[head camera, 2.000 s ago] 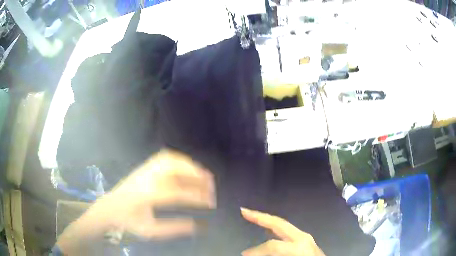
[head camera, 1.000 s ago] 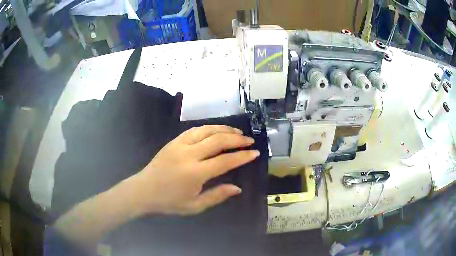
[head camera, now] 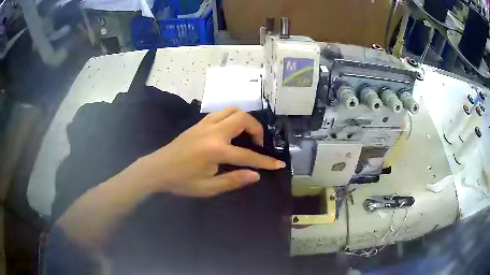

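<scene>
A wide black garment piece (head camera: 215, 225) lies over the table front and runs up to the needle area of the overlock machine (head camera: 295, 80), left of its front cover. My left hand (head camera: 209, 156) lies palm down on the cloth, its fingers apart and pointing right. The index fingertip is near the cloth's right edge, just below the presser foot area (head camera: 278, 140). More black cloth (head camera: 113, 129) lies bunched at the left, with a narrow strip pointing up. My right hand is not in view.
A shiny machine plate (head camera: 231, 88) lies left of the needle. A yellow-framed chip opening (head camera: 314, 207) is at the front. Thread snips (head camera: 389, 202) with white cord lie right. A blue basket (head camera: 185, 32) and brown cardboard (head camera: 311, 24) stand behind.
The view has tilted up from the table front to the machine. My right hand has left the picture. My left hand came onto the cloth; its fingers have since bent more. The cloth's top edge has moved toward the needle.
</scene>
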